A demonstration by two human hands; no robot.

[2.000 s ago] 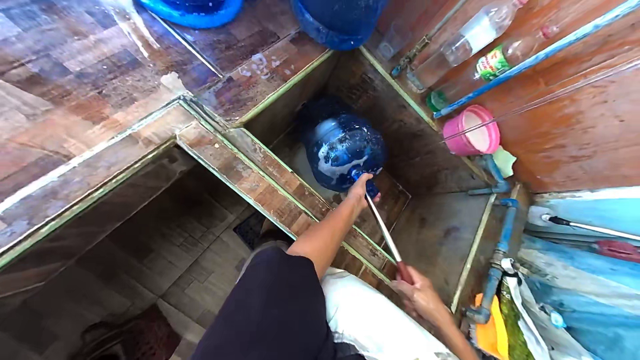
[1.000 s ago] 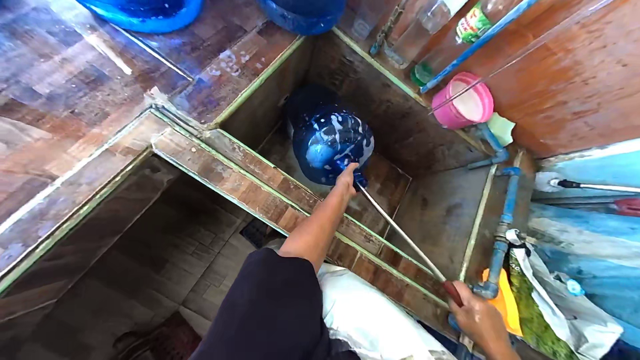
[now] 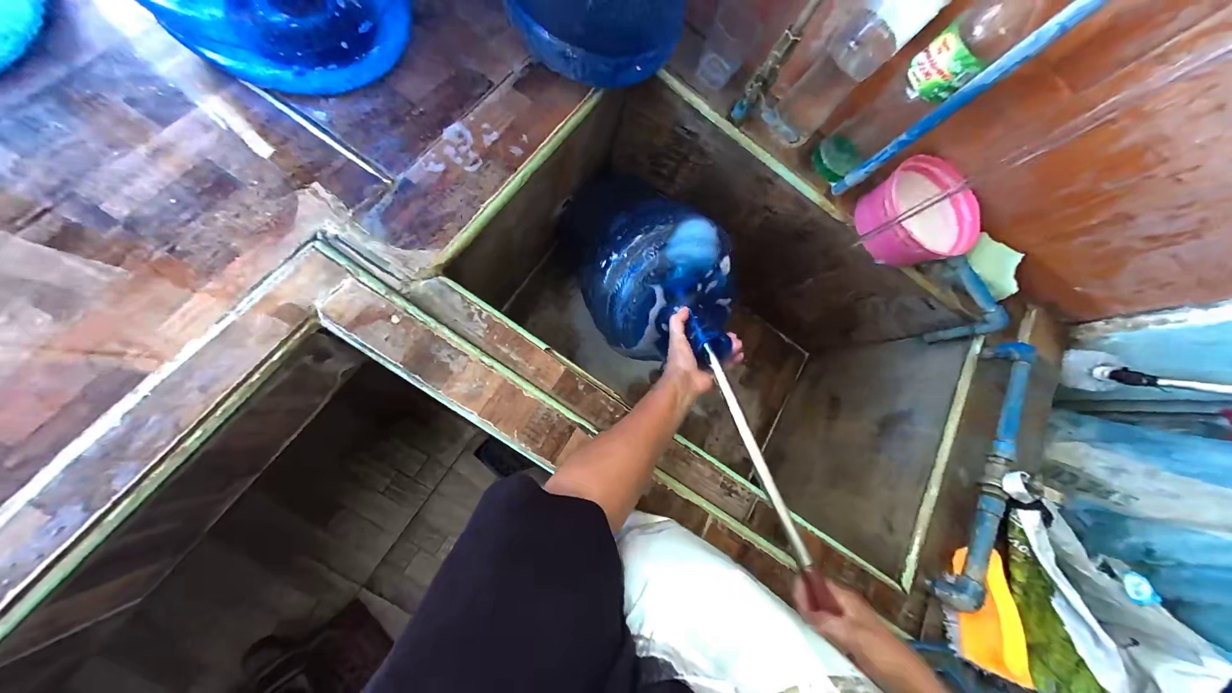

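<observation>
A large blue plastic water jug (image 3: 640, 274) with suds on it lies tilted in the tiled basin (image 3: 857, 433), its neck pointing toward me. My left hand (image 3: 693, 361) grips the jug at the neck, fingers wrapped around it and partly hidden. A long metal rod (image 3: 756, 448) with a reddish-brown handle (image 3: 820, 592) enters the jug's mouth. Closed around that handle is my right hand (image 3: 852, 621), low and to the right, outside the basin's near wall. The rod's far end is inside the jug and cannot be made out.
Blue tubs (image 3: 327, 72) stand on the tiled ledge at the top. A pink bucket (image 3: 890, 217) with whitish contents sits by the right wall, near plastic bottles (image 3: 948, 63) and a blue pipe (image 3: 972, 91). More piping (image 3: 1006, 414) and an orange cloth (image 3: 991, 626) are at the right.
My right hand first drew the rod back, away from the jug; now it is closer to the jug than one second ago, with the rod further in. My left hand stays at the neck.
</observation>
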